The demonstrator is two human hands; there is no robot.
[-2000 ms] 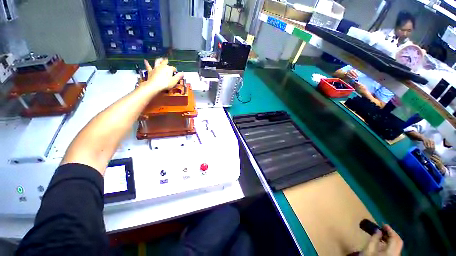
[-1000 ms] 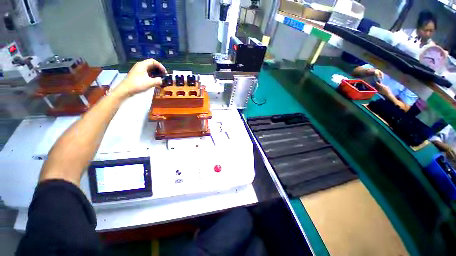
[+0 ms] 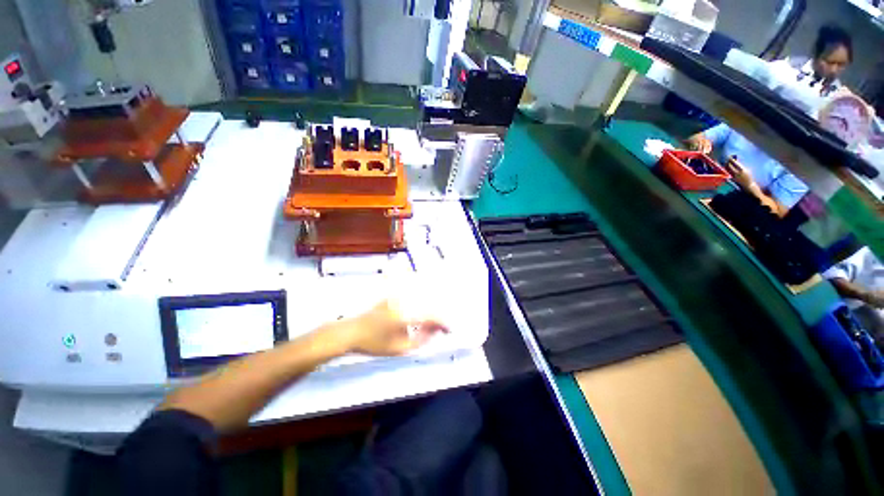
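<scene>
The orange-brown two-tier fixture (image 3: pixel 347 199) stands on the white machine deck. Black cup-like housings (image 3: pixel 349 139) stand upright in it: three in the back row and one at the front left. Two round holes beside the front one are open. My left hand (image 3: pixel 397 329), blurred, is over the right part of the white front panel, in front of the fixture, and hides the buttons there. No part shows in it, but its fingers are not clear. My right hand is not in view.
The touchscreen (image 3: pixel 223 329) is left of my hand. A second fixture (image 3: pixel 126 140) with a silver top plate stands on the left. A black channelled tray (image 3: pixel 582 291) and tan cardboard (image 3: pixel 678 426) lie on the right. A black feeder (image 3: pixel 489 95) stands behind. People work across the bench.
My left hand has left the fixture and moved down to the front panel. A black housing now stands in the front-left hole. My right hand, seen earlier with a black part over the cardboard, is gone.
</scene>
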